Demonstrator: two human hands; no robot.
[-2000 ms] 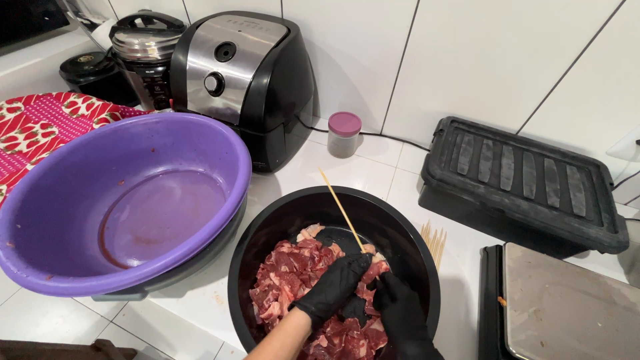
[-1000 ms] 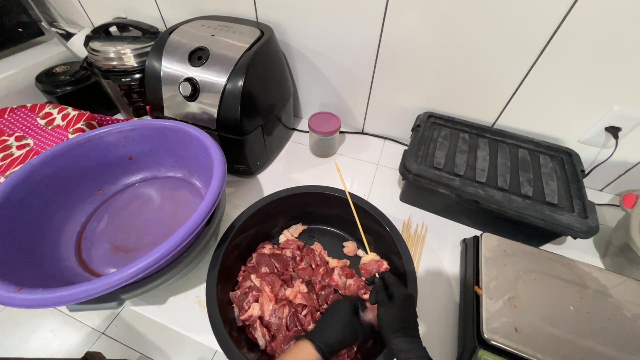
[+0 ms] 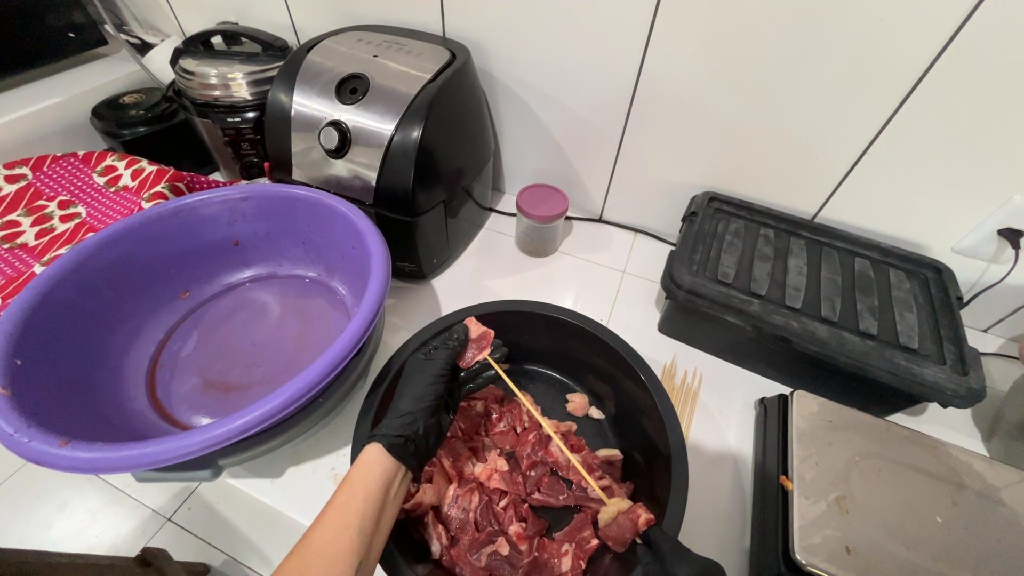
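Cut raw meat (image 3: 496,496) fills much of a round black basin (image 3: 670,448). My left hand (image 3: 428,392), in a black glove, pinches a piece of meat (image 3: 478,342) at the upper-left end of a wooden skewer (image 3: 552,432). At the skewer's lower-right end sit a pale lump of fat (image 3: 614,510) and a red meat piece (image 3: 628,528). My right hand (image 3: 676,554), also black-gloved and partly cut off by the frame's lower edge, grips that end, just below the red piece. Small pale scraps (image 3: 578,404) lie on the basin's bare floor.
A purple tub (image 3: 264,336) stands left, before an air fryer (image 3: 392,144) and a pressure cooker (image 3: 232,88). Behind the basin is a lidded jar (image 3: 541,220). Bare skewers (image 3: 682,392), a black lidded box (image 3: 816,296) and a flat metal-topped scale (image 3: 904,488) are at right.
My left hand has moved up from the meat pile to the skewer's upper end, with a meat piece. The skewer now slants down to the right, its loaded end lower, with my right hand there.
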